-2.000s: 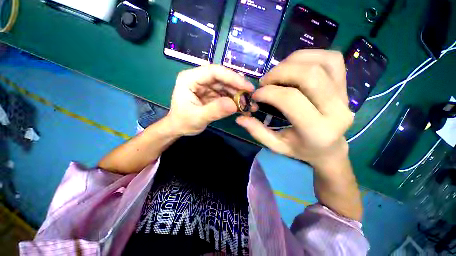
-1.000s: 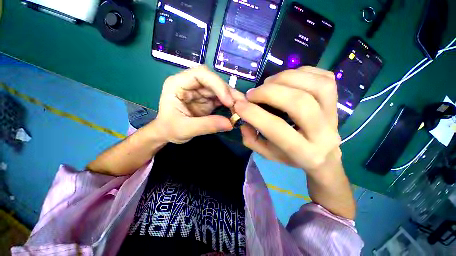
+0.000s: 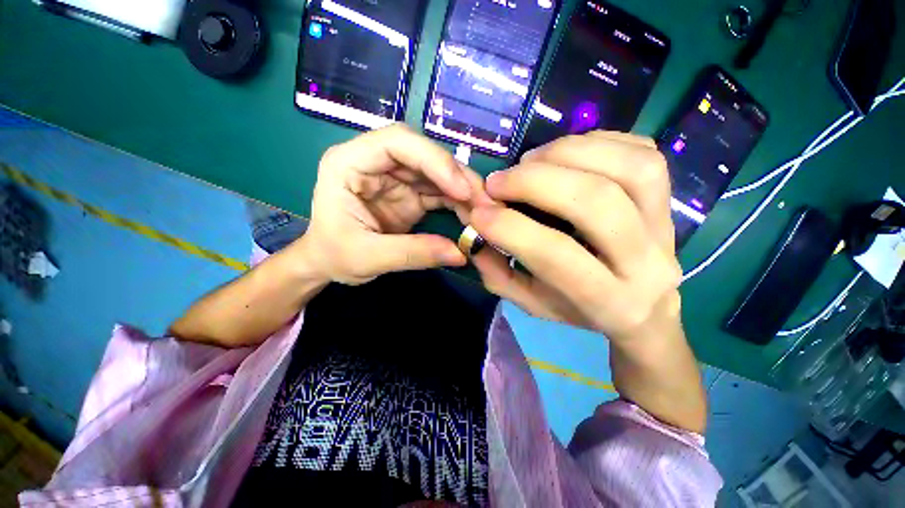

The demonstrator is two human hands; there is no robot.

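Note:
A small gold ring with a dark inside (image 3: 470, 240) is held between both hands, in front of my chest and near the bench's front edge. My left hand (image 3: 382, 208) touches its left side with thumb and curled fingers. My right hand (image 3: 585, 233) pinches it from the right. The fingers hide part of the ring. Three upright test phones, a left one (image 3: 357, 64), a middle one (image 3: 486, 74) and a dark one with a purple circle (image 3: 600, 74), lie behind the hands.
Another phone (image 3: 712, 139) lies right of them, partly behind my right hand. White cables (image 3: 794, 164) cross the right side. A dark phone (image 3: 784, 278) lies at right, clear packaging (image 3: 843, 367) beyond it. A round black case (image 3: 218, 35) and white tray (image 3: 129, 15) are at back left.
Both hands have moved slightly left and down with the ring since the earliest frame. The ring has turned, now showing its gold band. The purple circle on the dark phone is now uncovered.

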